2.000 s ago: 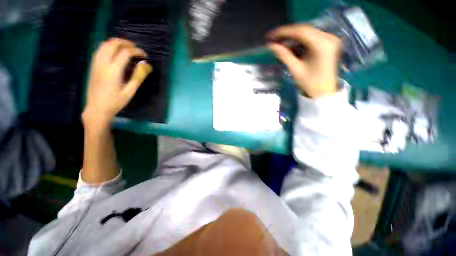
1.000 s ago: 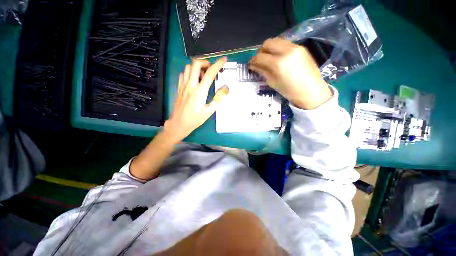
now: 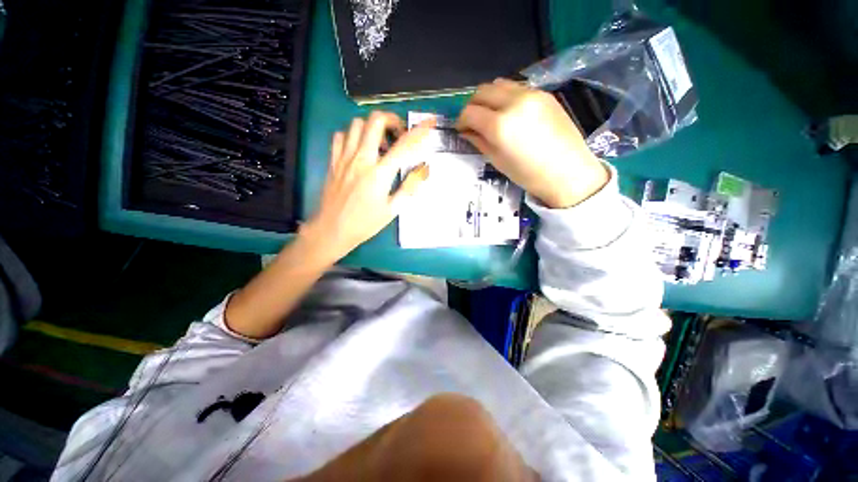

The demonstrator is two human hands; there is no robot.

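Observation:
A silver-white fixture plate (image 3: 452, 212) with dark holes and small blocks lies directly before me. My left hand (image 3: 362, 184) is over its upper left corner, fingers bent, with a yellow-tan cot on the thumb. My right hand (image 3: 527, 136) is over its upper right part, thumb and fingertips pinched together. A thin dark line shows between the fingertips of both hands; I cannot tell whether either hand holds it. Slim dark cables or rods (image 3: 212, 94) lie loose in a long black tray (image 3: 292, 188) at left.
A black tray (image 3: 452, 56) with a heap of tiny silver pieces (image 3: 372, 24) stands beyond the fixture. A clear bag (image 3: 649, 85) is at upper right. A second fixture (image 3: 706, 231) with a green label stands at right. Another long dark tray (image 3: 47, 113) is at far left.
My left hand has moved from the long tray to the fixture. My right hand has moved left and a little down onto the fixture. The view has shifted slightly.

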